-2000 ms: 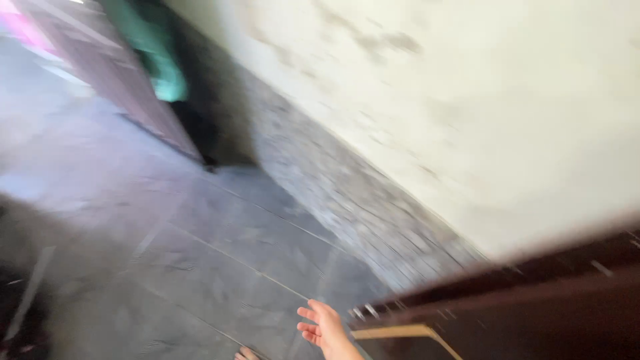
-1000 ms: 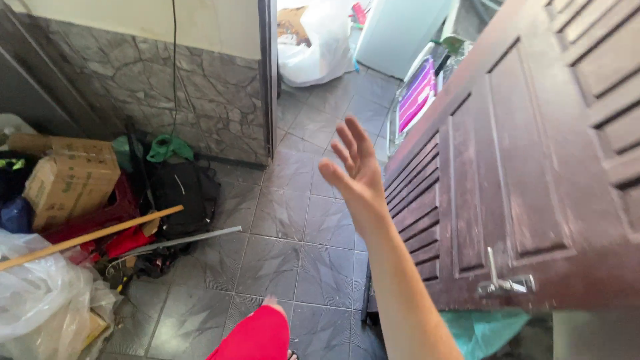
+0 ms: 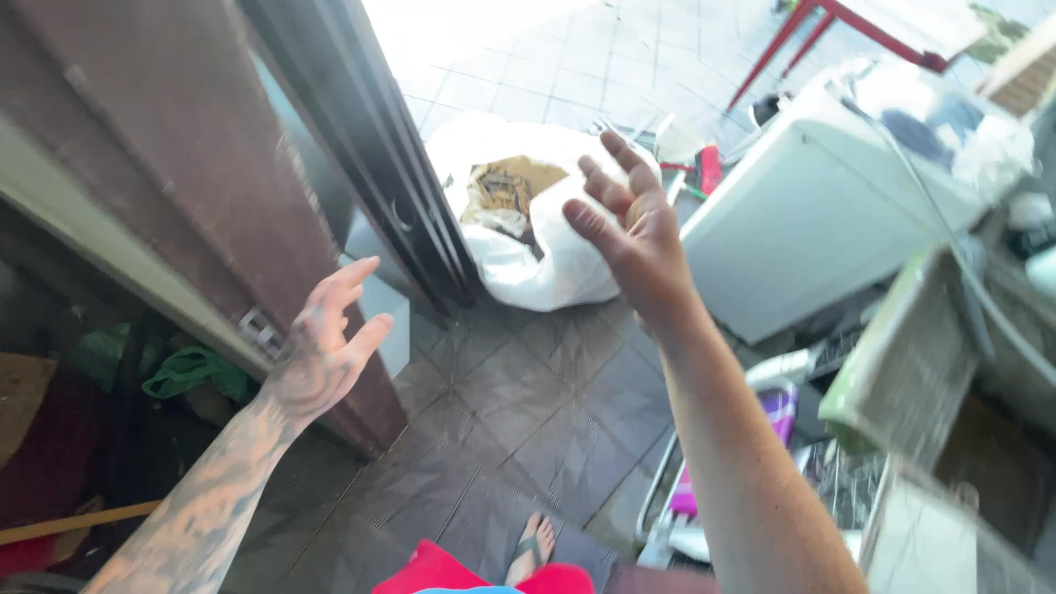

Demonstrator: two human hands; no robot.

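Observation:
My left hand [image 3: 334, 342] is raised beside the edge of a dark brown wooden door [image 3: 214, 165], fingers apart and holding nothing; whether it touches the door is unclear. My right hand [image 3: 631, 214] reaches forward, fingers spread, with nothing in it. Behind its fingers a big white plastic sack [image 3: 569, 264] stands on the floor, its mouth showing brown, debris-like pieces [image 3: 507, 188]. Between the door and the sack runs a dark metal door frame [image 3: 388, 181].
A white appliance [image 3: 817, 223] stands right of the sack. Nearer are a concrete basin [image 3: 907, 355] and a folded purple-and-white chair [image 3: 685, 495]. Green plastic [image 3: 198, 371] and a wooden stick [image 3: 82, 521] lie at left. A red-legged table [image 3: 874, 37] stands beyond. My sandaled foot [image 3: 534, 544] is on dark tiles.
My left hand has come into view beside a door. The white sack, seen farther off a second ago, is now nearer. The view has moved forward through the room.

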